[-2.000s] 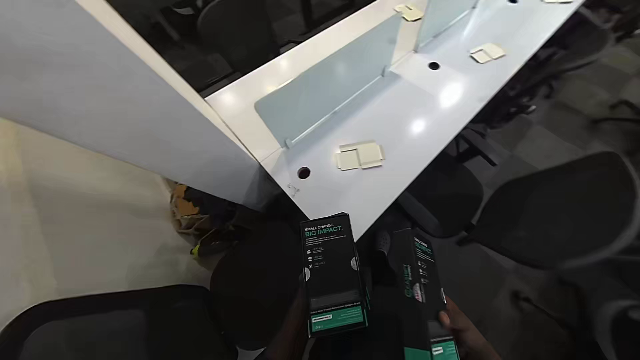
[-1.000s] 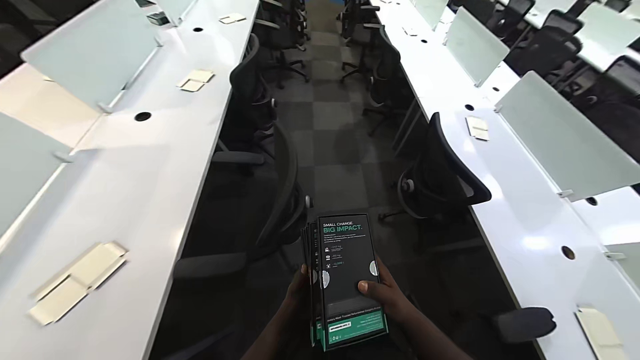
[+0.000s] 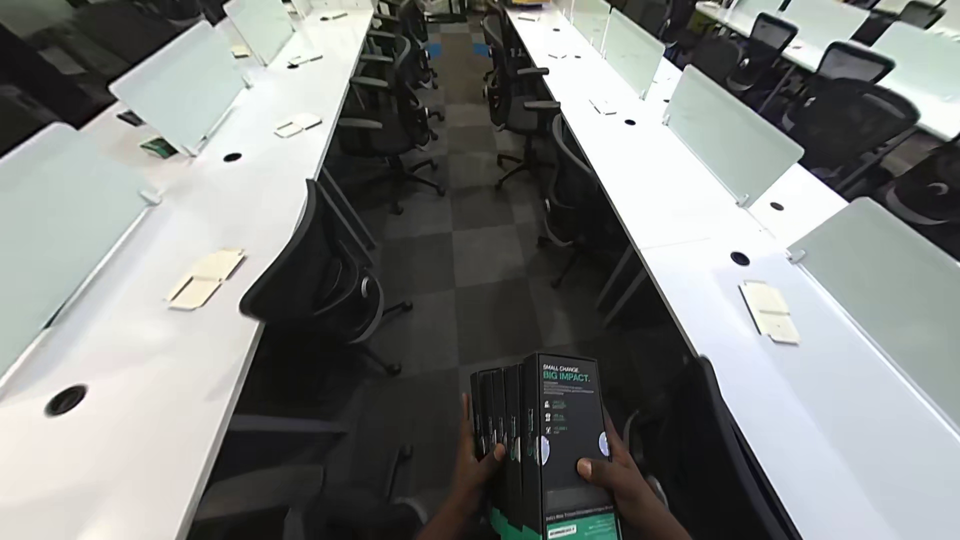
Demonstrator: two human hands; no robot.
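Several slim black cardboard boxes with green lower ends (image 3: 574,450) stand upright side by side in a row, held between my two hands at the bottom of the view. My left hand (image 3: 476,469) presses the row from its left side, thumb over the box edges. On the other side, my right hand (image 3: 619,480) grips the rightmost box, its thumb lying on the printed front face. Round seals show near that box's side edges. The lower ends of the boxes run out of view.
A carpet-tiled aisle (image 3: 480,255) runs ahead between a left white desk (image 3: 150,375) and a right white desk (image 3: 697,300). Frosted dividers (image 3: 731,139) and cream folded pieces (image 3: 769,311) are on them. Black office chairs (image 3: 322,277) line both sides; one chair (image 3: 720,457) is close at right.
Two seconds ago the boxes were apart in two groups; now my hands hold them together in one row. The view has swung from a desk and wall to the aisle.
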